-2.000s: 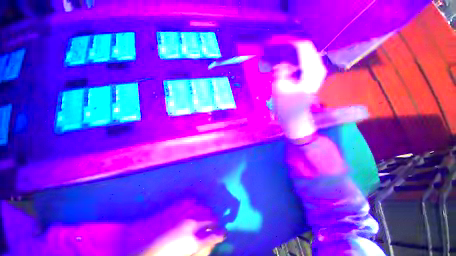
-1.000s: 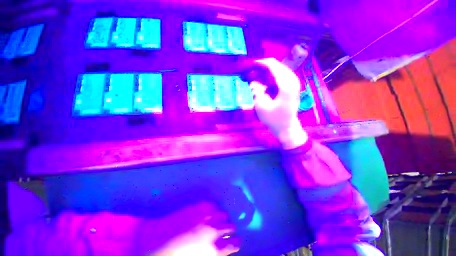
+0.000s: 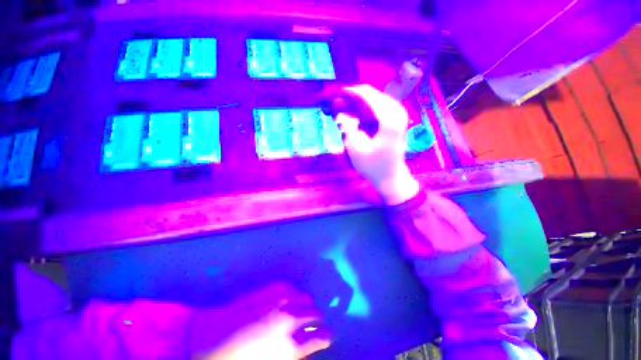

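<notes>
Cyan-glowing board groups lie on the dark carrier pallet (image 3: 235,95) in purple light. My right hand (image 3: 376,137) is over the right edge of the lower right board group (image 3: 292,132), fingers curled and fingertips close to the boards. Something dark shows at the fingertips, but I cannot tell whether it is a held tool. My left hand (image 3: 274,337) is low in front of the station's front edge, blurred, with fingers bent. A small bright spot shows by its fingers; I cannot tell what it is.
A cyan round cup or bottle (image 3: 420,138) and a pale finger-sized object (image 3: 408,72) stand right of the boards. The station's front ledge (image 3: 211,216) runs below them. A white sheet (image 3: 523,83) hangs at upper right, near red crates (image 3: 569,126). Black ribbed totes (image 3: 590,302) are at lower right.
My right hand has moved left from the pallet's right side to the lower right board group; the thin cyan thing near it earlier no longer shows. My left hand stays low.
</notes>
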